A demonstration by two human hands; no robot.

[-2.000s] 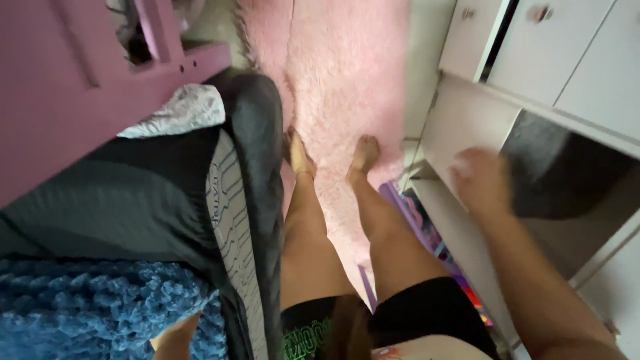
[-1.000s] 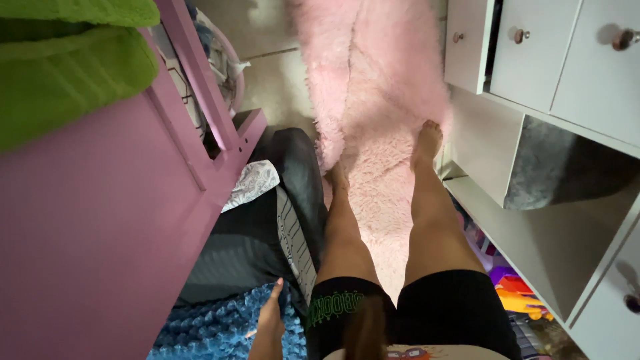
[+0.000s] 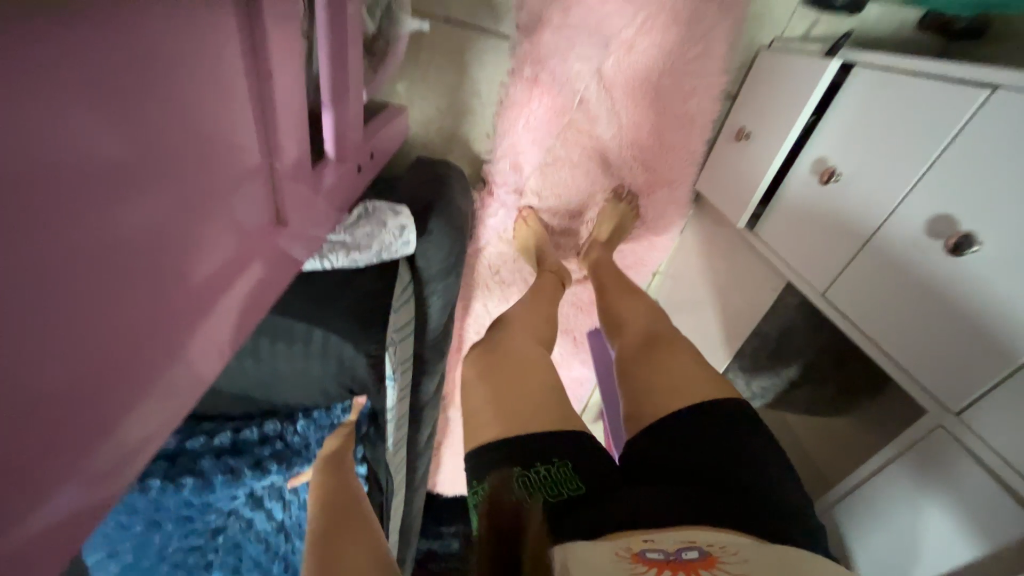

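Observation:
My left hand (image 3: 340,440) is over the fluffy blue blanket (image 3: 216,496) at the lower left, its fingers apart and nothing seen in it; whether it touches the blanket I cannot tell. Beside it runs the edge of a dark mattress (image 3: 436,240) with a grey patterned side band. A crumpled white and grey cloth (image 3: 372,236) lies on the mattress near the pink bed frame (image 3: 384,140). My right hand is out of view. My bare feet stand on a fluffy pink rug (image 3: 616,88).
White drawers (image 3: 872,168) with round knobs stand at the right, one slightly pulled out. Below them is an opening with a dark grey furry item (image 3: 788,352). A flat purple object (image 3: 606,384) shows between my legs. Tiled floor (image 3: 456,80) borders the rug.
My right hand, seen near the drawer unit two seconds ago, is out of view. My feet have come closer together since one second ago. The view has turned.

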